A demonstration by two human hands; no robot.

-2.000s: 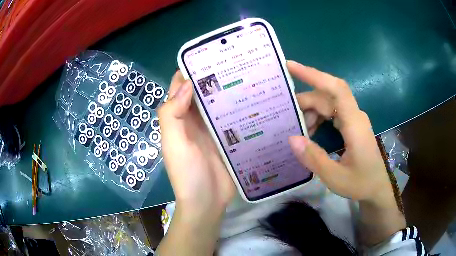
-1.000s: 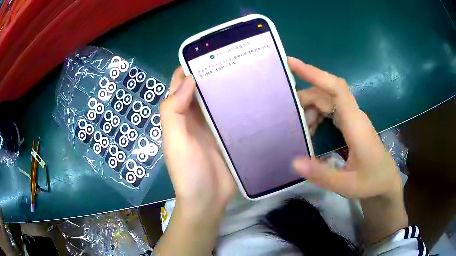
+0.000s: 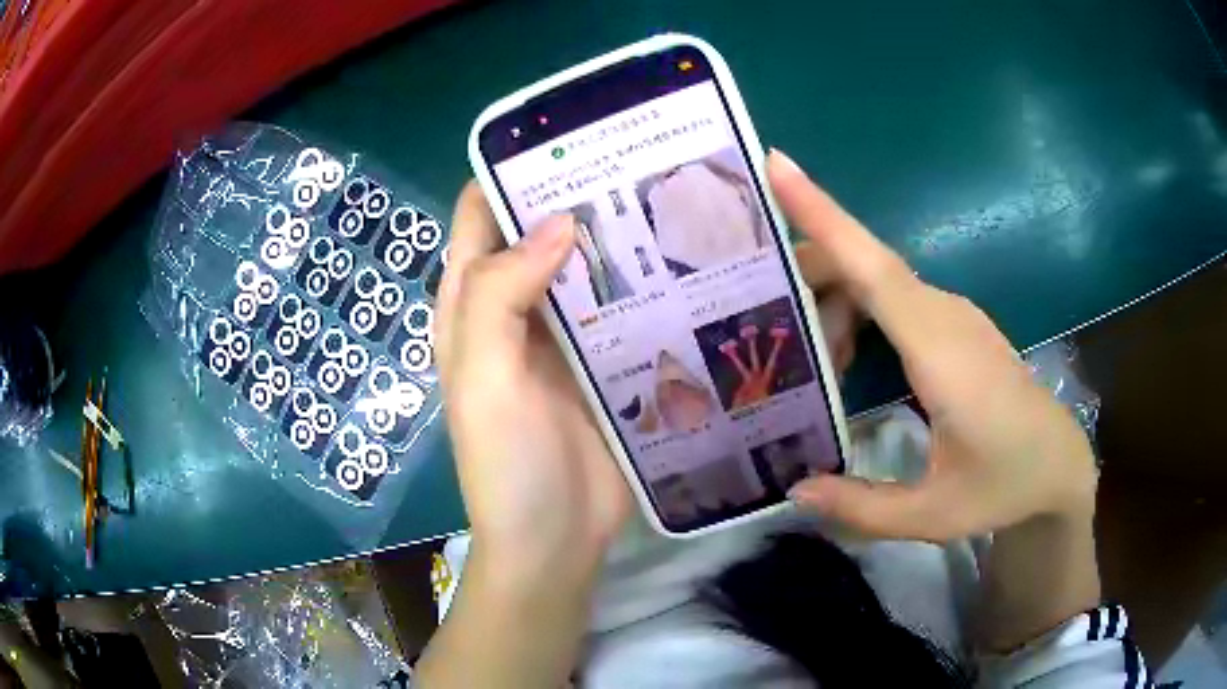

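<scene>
A smartphone (image 3: 673,310) in a white case is held upright over the bench edge, its lit screen facing me and showing a grid of pictures under a dark top band. My left hand (image 3: 518,390) holds it from the left side, with the thumb over the upper left of the screen. My right hand (image 3: 955,417) holds the right side, fingers partly behind the phone and thumb at the lower right corner of the screen.
A clear plastic sheet of lens pieces (image 3: 323,316) lies flat on the dark green bench (image 3: 1076,148), left of the phone. A red foam tray (image 3: 175,108) is at the upper left. Thin orange sticks (image 3: 92,464) lie at the left. Crinkled clear plastic (image 3: 276,639) is below the bench edge.
The screen has changed from a text list to a nearly blank page, then to the picture grid. My left thumb has moved onto the screen. My right thumb has moved down to the lower right corner.
</scene>
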